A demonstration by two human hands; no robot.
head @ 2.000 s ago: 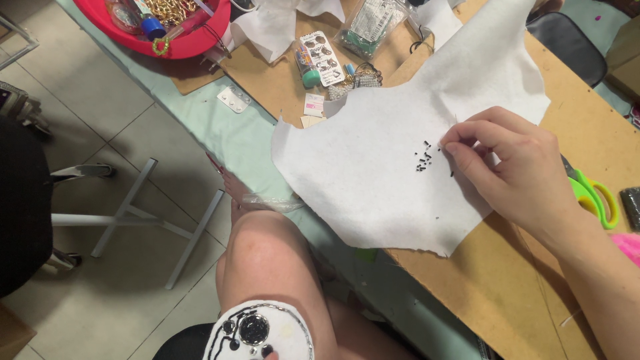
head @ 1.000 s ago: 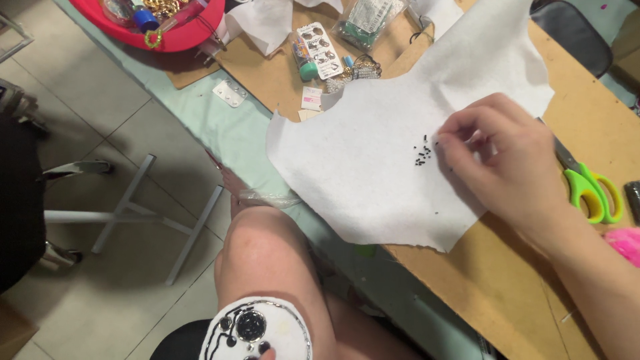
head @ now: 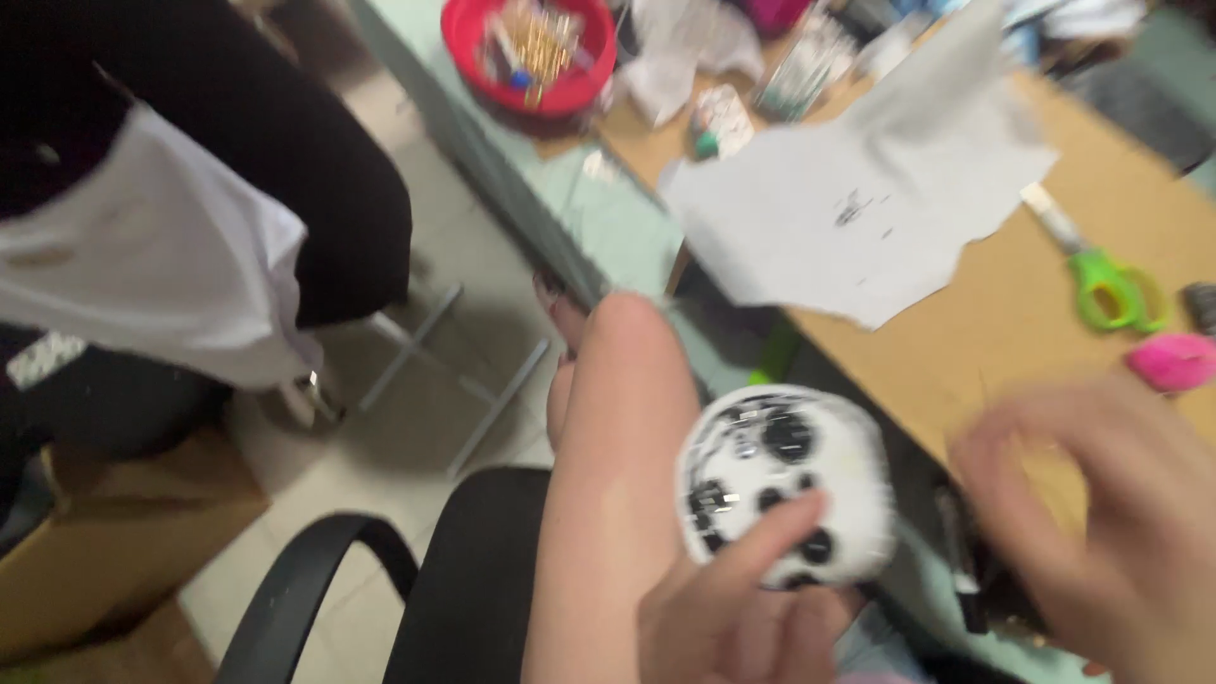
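My left hand [head: 750,608] holds a round white piece [head: 855,475] covered with black beaded or sequined spots, above my bare thigh; its thumb lies across the front. My right hand [head: 1092,503] is blurred, to the right of the piece and apart from it, over the table's edge. Its thumb and forefinger curve towards each other, and whether something fine is between them I cannot tell. Small black beads [head: 848,209] lie in a loose group on a white cloth [head: 760,218] on the table. Green-handled scissors [head: 1107,290] rest right of the cloth.
A red bowl [head: 451,47] with gold-coloured items stands at the table's far left. Plastic packets [head: 807,66] lie behind the cloth, and a pink fluffy thing [head: 1173,361] by the scissors. A person in dark clothing [head: 351,190] is at the left, near a cardboard box [head: 123,532].
My right hand has left the beads on the cloth and moved down towards my lap. The round piece now shows more fully, with my left hand on it. A person has come into view at left.
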